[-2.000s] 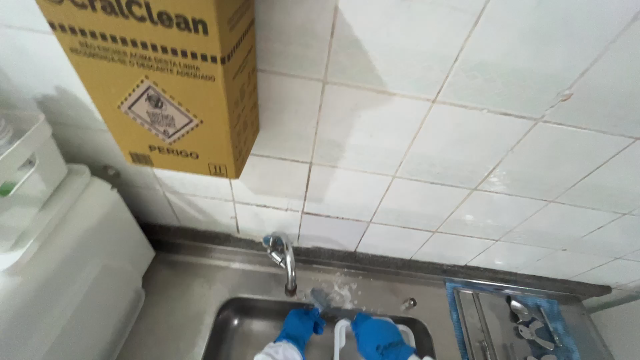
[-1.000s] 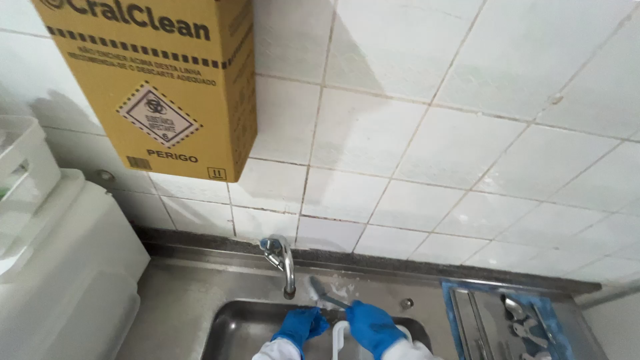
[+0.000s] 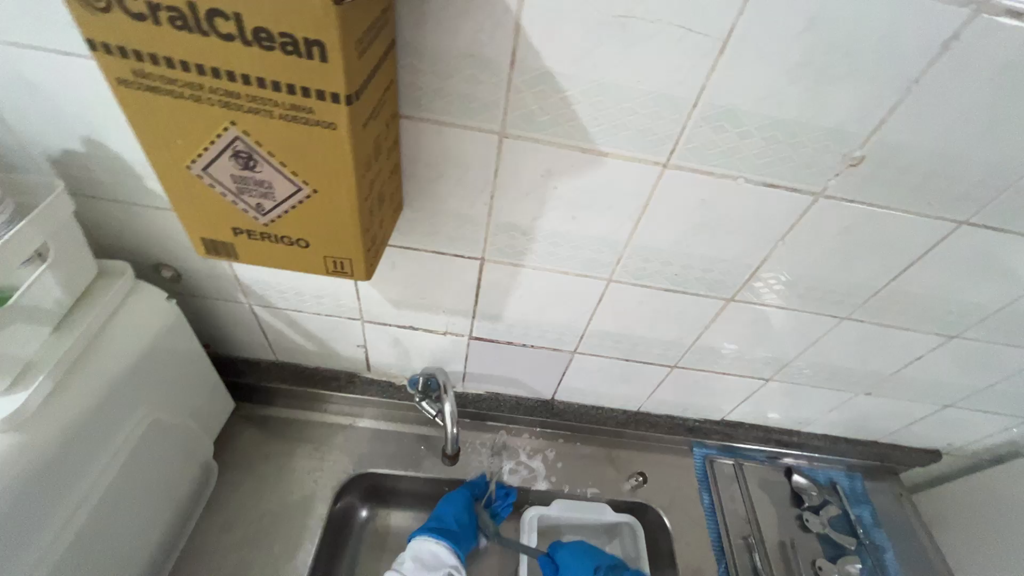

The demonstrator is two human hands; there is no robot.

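Both my hands wear blue gloves over the steel sink basin (image 3: 340,512). My left hand (image 3: 458,518) pinches a thin, blurred item that points up toward the faucet; its kind is unclear. My right hand (image 3: 588,560), at the bottom edge, grips the handle of a grey brush (image 3: 512,546), whose head meets the item at my left fingers. A white plastic tub (image 3: 584,520) sits in the basin, partly behind my right hand. Soap suds (image 3: 530,468) lie on the steel ledge behind the basin.
A chrome faucet (image 3: 448,416) rises behind the basin. A yellow cardboard sharps box (image 3: 264,144) hangs on the tiled wall. White plastic containers (image 3: 104,432) stand at left. At right, a metal tray with several metal instruments (image 3: 816,520) lies on a blue cloth (image 3: 701,488).
The brush lay over the ledge behind the basin one second ago, under my right hand. My right hand has moved down and right, and the brush is now at my left hand.
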